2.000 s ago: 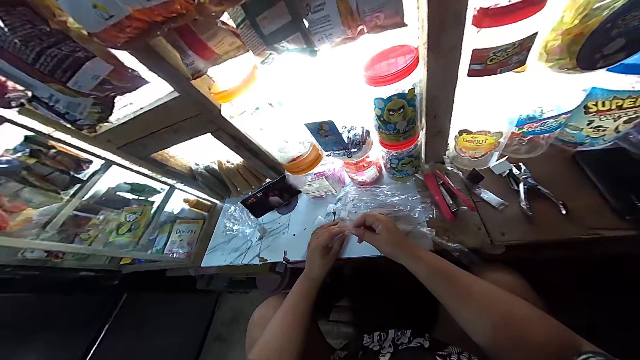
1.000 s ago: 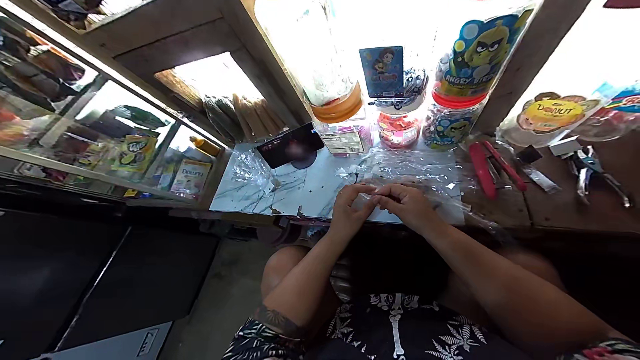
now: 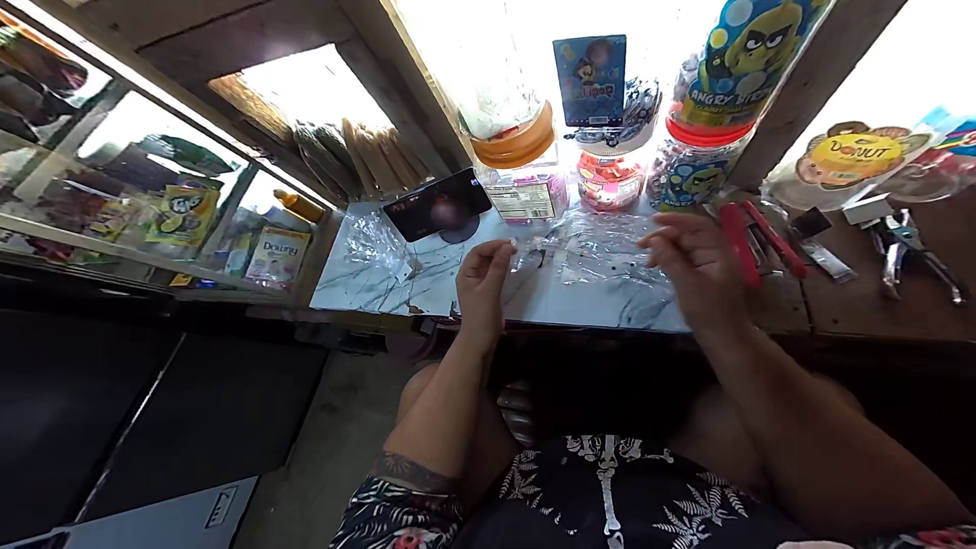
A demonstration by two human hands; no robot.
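My left hand [image 3: 484,286] is raised over the front of the marble-patterned counter top [image 3: 366,286], its thumb and index fingertip pinched together beside a small piece of clear plastic [image 3: 526,255]; whether it grips that piece I cannot tell. Farther right, my right hand [image 3: 698,267] hovers, slightly blurred, with its fingers partly spread and nothing visible in them. Clear plastic packets [image 3: 610,248] lie spread on the counter between the two hands. Just beyond the right hand are red-handled pliers or cutters [image 3: 772,240], partly hidden by it.
A phone [image 3: 441,206] leans on a round stand at the back left, near crumpled clear plastic [image 3: 374,244]. Behind stand an orange-lidded jar [image 3: 518,141], a tub of red sweets [image 3: 610,181] and stacked candy jars [image 3: 698,171]. Metal pliers [image 3: 907,248] lie on the wooden surface at right.
My hands were together over the counter a second ago; now they are apart, the right one farther right and raised. The view has moved closer to the counter.
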